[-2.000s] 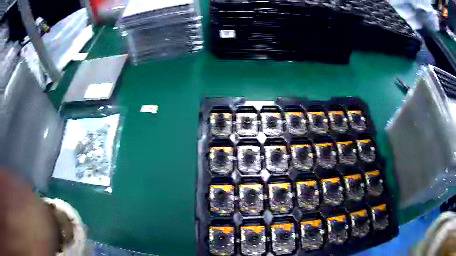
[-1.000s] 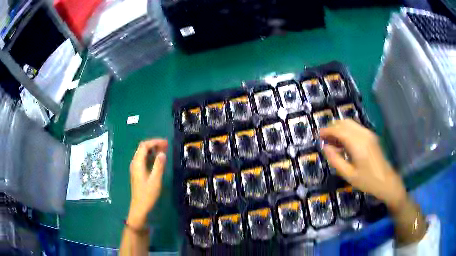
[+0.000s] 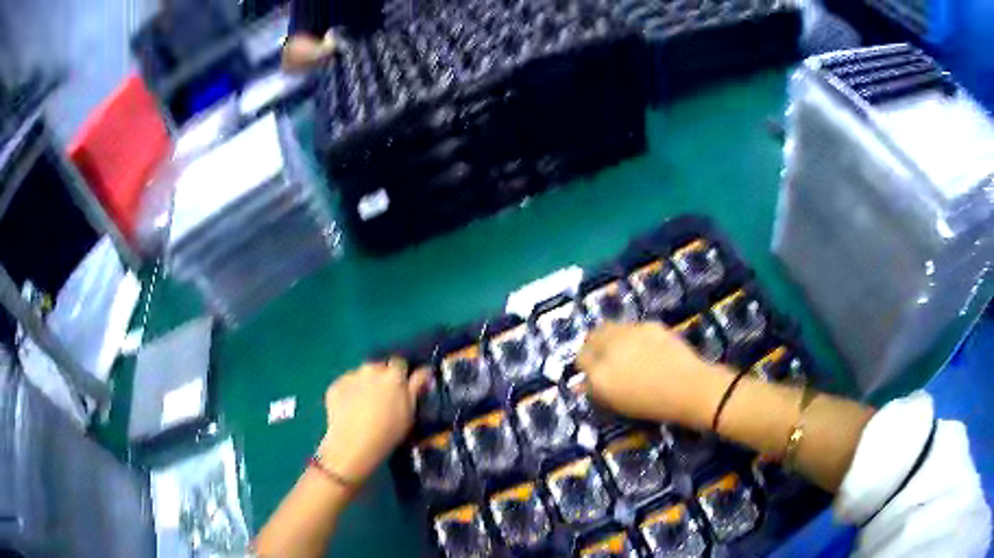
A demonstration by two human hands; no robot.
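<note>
A black blister tray [image 3: 698,231] lies on the green mat, tilted in view, with rows of circuit board modules [image 3: 577,489] that have orange strips. My left hand [image 3: 373,409] is at the tray's upper left corner, fingers curled at its edge; whether it grips the tray or a part is not clear. My right hand [image 3: 632,371] is over the middle of the tray with fingertips down near the upper rows. Its fingers hide some pockets, and anything between the fingertips is hidden. The view is slightly blurred.
Stacked black trays [image 3: 491,158] stand behind the tray. A clear tray stack [image 3: 861,229] stands at right. At left are a clear packs stack [image 3: 256,245], a grey flat pack [image 3: 172,376], a parts bag [image 3: 202,507], a label [image 3: 282,410] and a red panel [image 3: 122,158]. Another person's hand [image 3: 308,51] shows at top.
The view has tilted and shifted. My left hand has moved from beside the tray to its upper left corner. My right hand has moved from the tray's right side towards its middle.
</note>
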